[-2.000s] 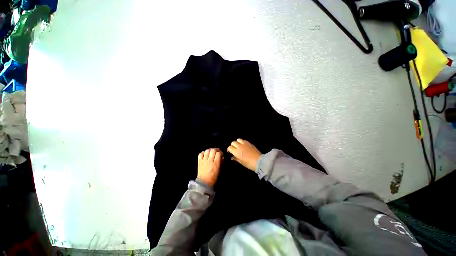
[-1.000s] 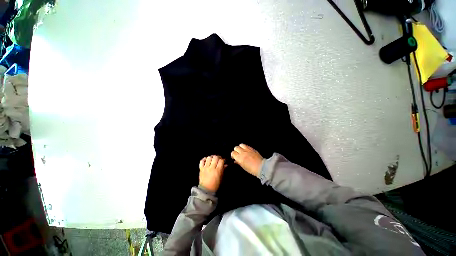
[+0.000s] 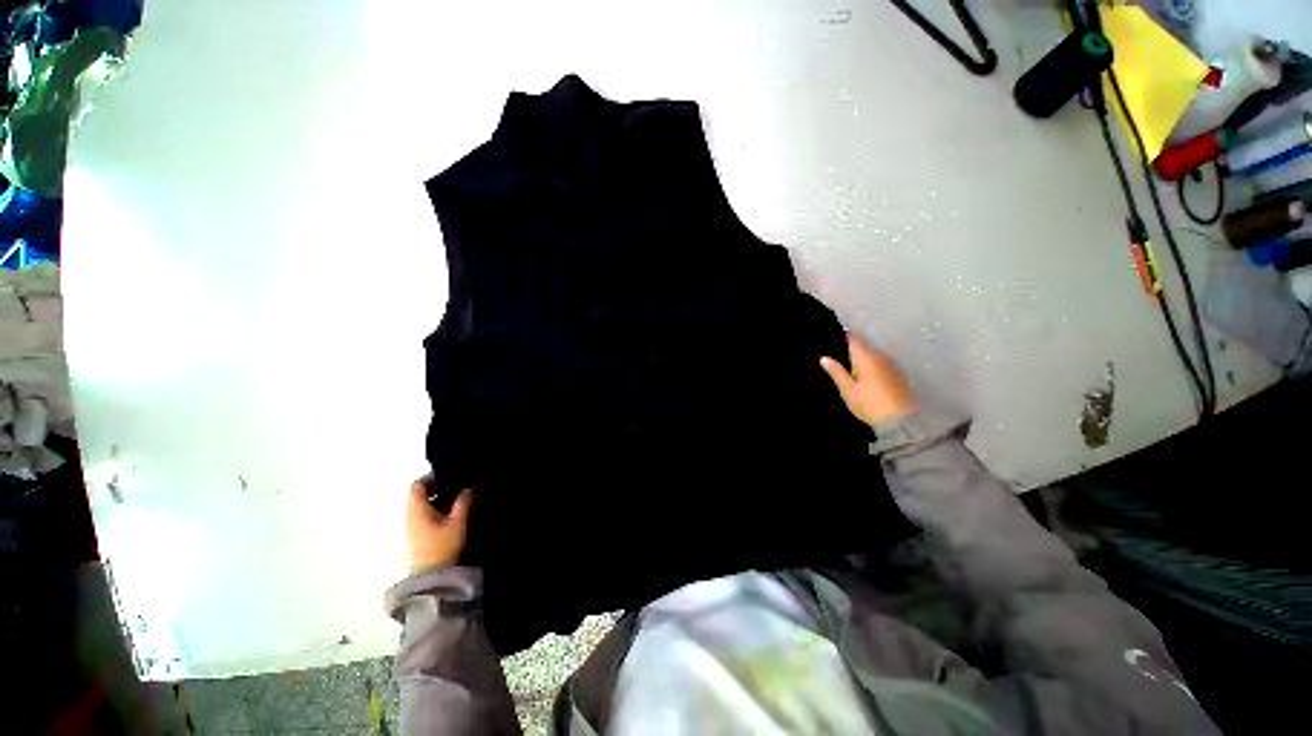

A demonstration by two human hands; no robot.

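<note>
A large black sleeveless garment [image 3: 619, 331] lies front up on the white table, its stand collar at the far end and its hem towards me. My left hand [image 3: 438, 529] grips the garment's left side edge low down, thumb on top and fingers at the edge. My right hand [image 3: 872, 385] grips the right side edge below the armhole, fingers partly hidden by the cloth. The front fastenings cannot be made out in the black.
The white table [image 3: 259, 360] carries a black hanger [image 3: 967, 43], a dark spool [image 3: 1065, 72], a yellow sheet [image 3: 1155, 75], a red spool [image 3: 1191, 154] and black cords [image 3: 1158, 288] at the right. Cloth heaps [image 3: 72, 108] lie beyond its left edge.
My hands have parted from the garment's middle front and moved out to its two side edges, taking hold there. The garment's sides are bunched slightly inward.
</note>
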